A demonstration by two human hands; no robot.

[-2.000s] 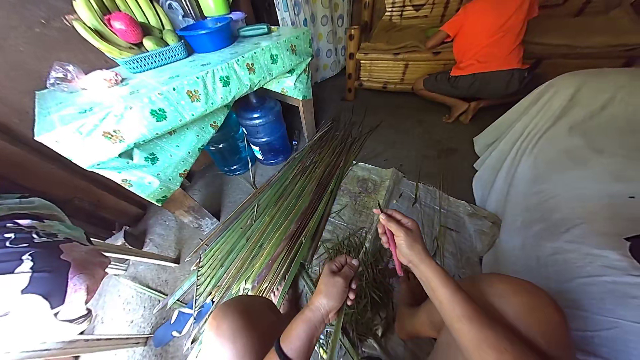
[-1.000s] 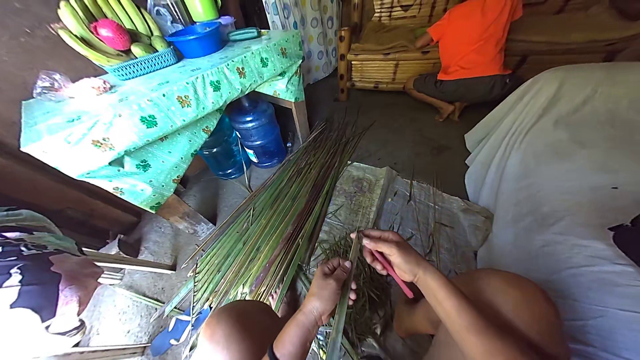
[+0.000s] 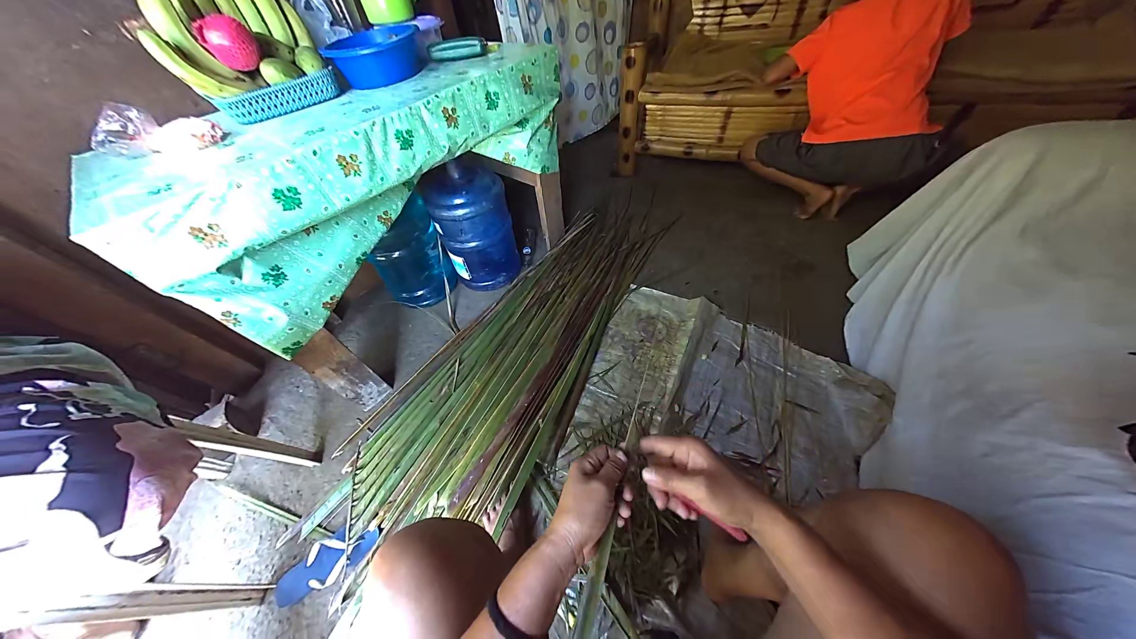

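My left hand (image 3: pixel 593 499) grips a long narrow green palm leaf strip (image 3: pixel 596 568), which runs down between my knees and thins to a pale tip above the fist. Close on its right, my right hand (image 3: pixel 697 479) has a red-handled tool (image 3: pixel 717 520) in its palm, the handle end showing below the fingers; its working end is hidden. A large fan of green and brown palm leaves (image 3: pixel 497 382) lies to the left of my hands. Thin leaf scraps (image 3: pixel 657 550) are heaped beneath them.
Beyond the leaves stands a cloth-covered table (image 3: pixel 355 169) with blue water jugs (image 3: pixel 470 222) under it. A person in an orange shirt (image 3: pixel 874 75) crouches by a bamboo bench (image 3: pixel 710 124). White fabric (image 3: pixel 1003 311) drapes at right; a blue slipper (image 3: pixel 319 568) lies lower left.
Two seconds ago my hands were apart; one second ago they were together at the strip. Now my right hand is slightly to the right of the left, which still holds the strip.
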